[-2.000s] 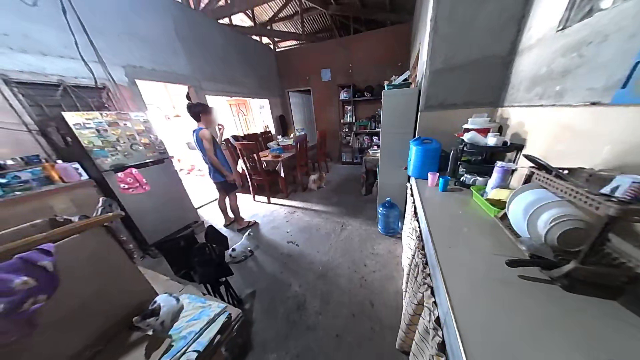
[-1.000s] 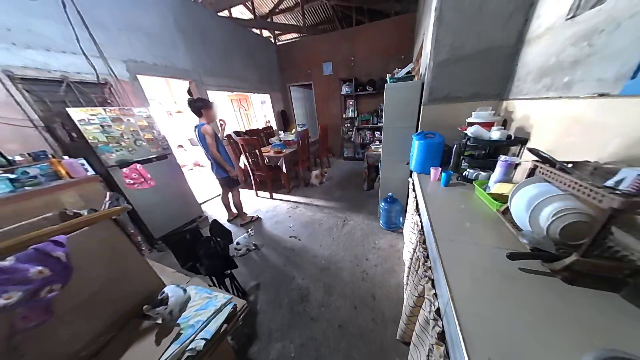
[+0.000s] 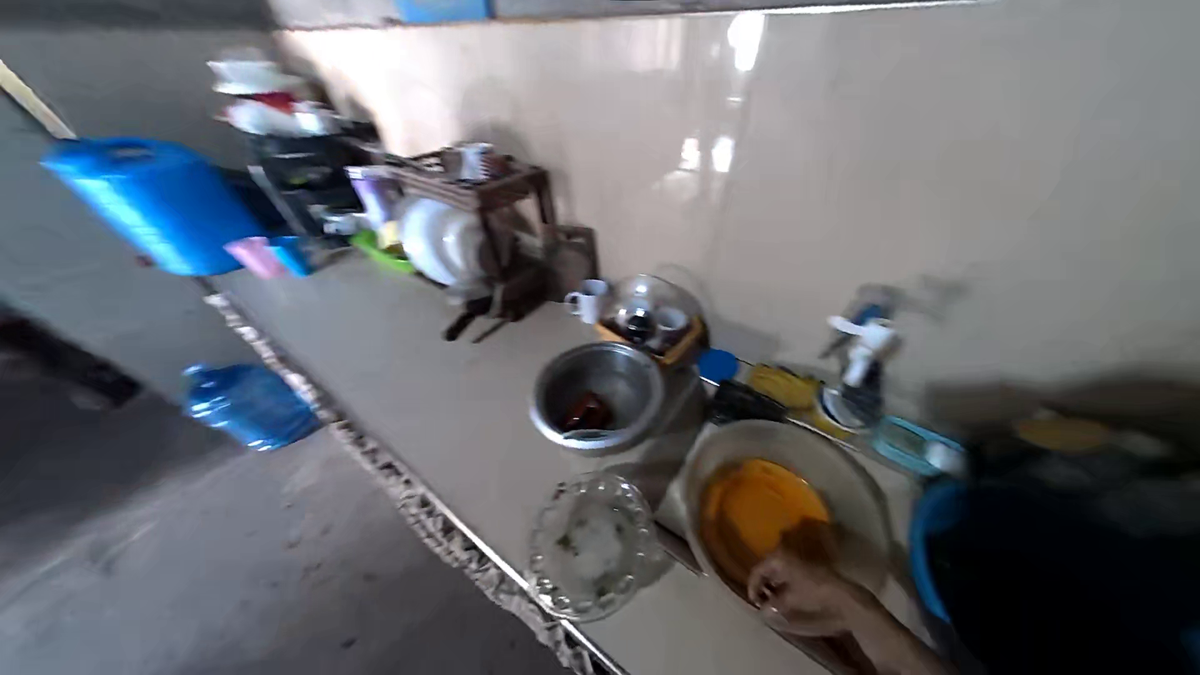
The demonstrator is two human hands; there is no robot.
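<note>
My left hand point(image 3: 802, 595), apparently the left, reaches in from the lower right over the near side of a pale round basin point(image 3: 867, 483). Its fingers look curled beside an orange plate or shallow bowl point(image 3: 764, 502) inside the basin; blur hides whether they grip anything. Left of the basin sits a clear scalloped glass dish point(image 3: 592, 544) with small green bits in it. Behind that dish is a metal pot point(image 3: 614, 370) with a reddish-brown item inside. My right hand is out of view.
A faucet point(image 3: 867, 347) stands behind the basin, and a blue tub point(image 3: 928, 553) with a dark mass is at right. Further left are a dish rack point(image 3: 487, 192), pink cup point(image 3: 255, 255) and blue jug point(image 3: 155, 206). A blue water bottle point(image 3: 251, 405) is on the floor.
The view has swung far right and down to the counter and basin. A hand now shows over the basin; no hand is clearly visible in the earlier frames.
</note>
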